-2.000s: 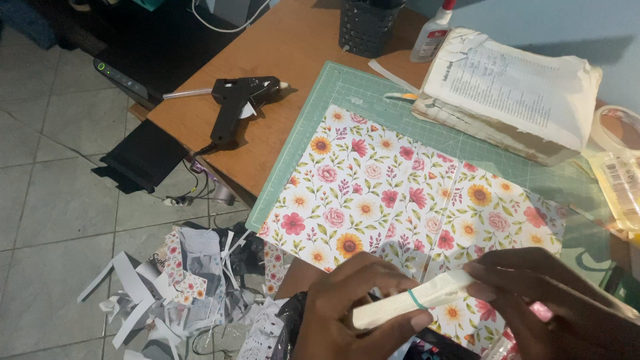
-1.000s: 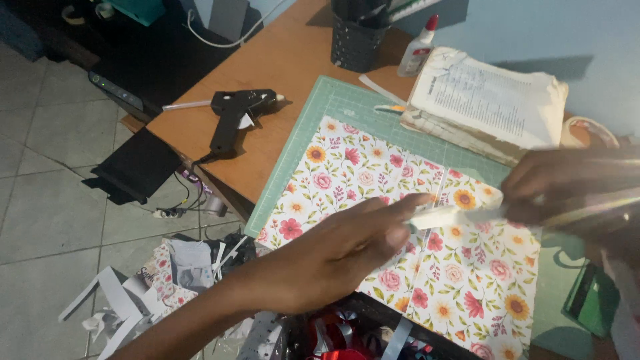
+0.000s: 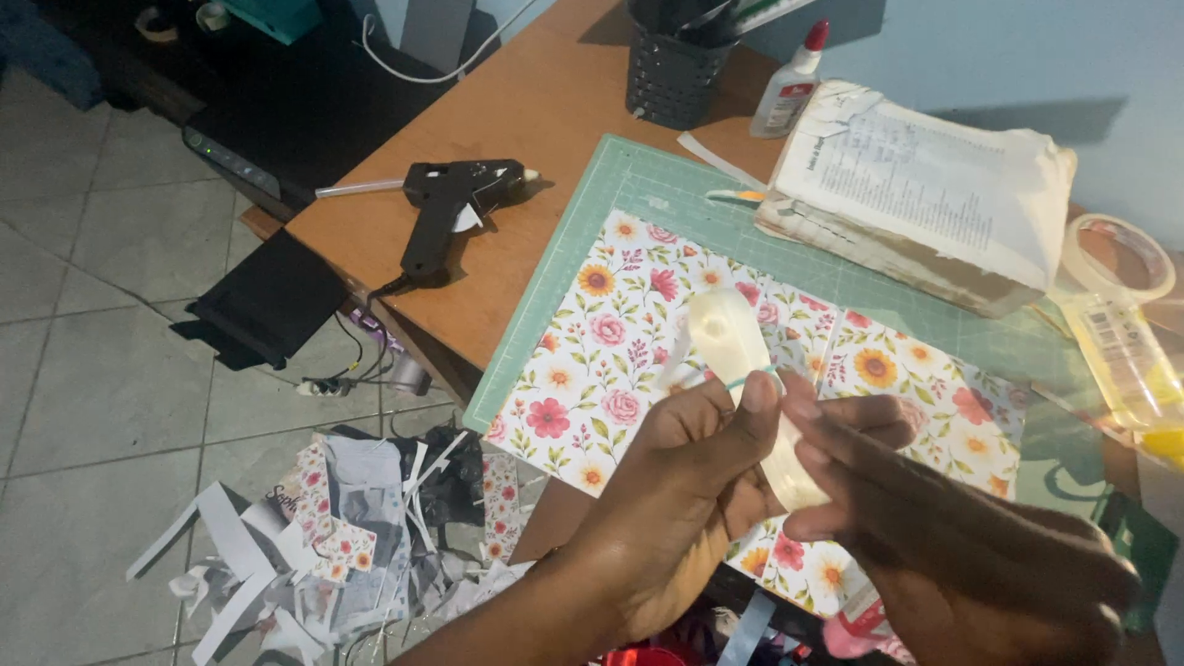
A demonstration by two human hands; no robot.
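Observation:
A flattened roll of cream satin ribbon (image 3: pixel 726 335), with a thin teal band around its middle, is gripped by my left hand (image 3: pixel 689 462) between thumb and fingers. My right hand (image 3: pixel 934 518) touches the ribbon and band from the right, its fingers partly spread; whether it pinches the band is hard to tell. Beneath both hands lies floral-printed paper or covered board (image 3: pixel 606 370) with a vertical crease, on a green cutting mat (image 3: pixel 564 268).
Left on the wooden desk lies a black hot glue gun (image 3: pixel 444 213). Behind the mat are a dark pen basket (image 3: pixel 675 79), a glue bottle (image 3: pixel 786 92), a worn thick book (image 3: pixel 916 194) and a tape roll (image 3: pixel 1119 259). Paper scraps (image 3: pixel 351 518) are heaped below the desk edge.
One second ago my right hand was farther right, apart from my left; now it is back at the ribbon roll. The roll has turned more upright in my left hand.

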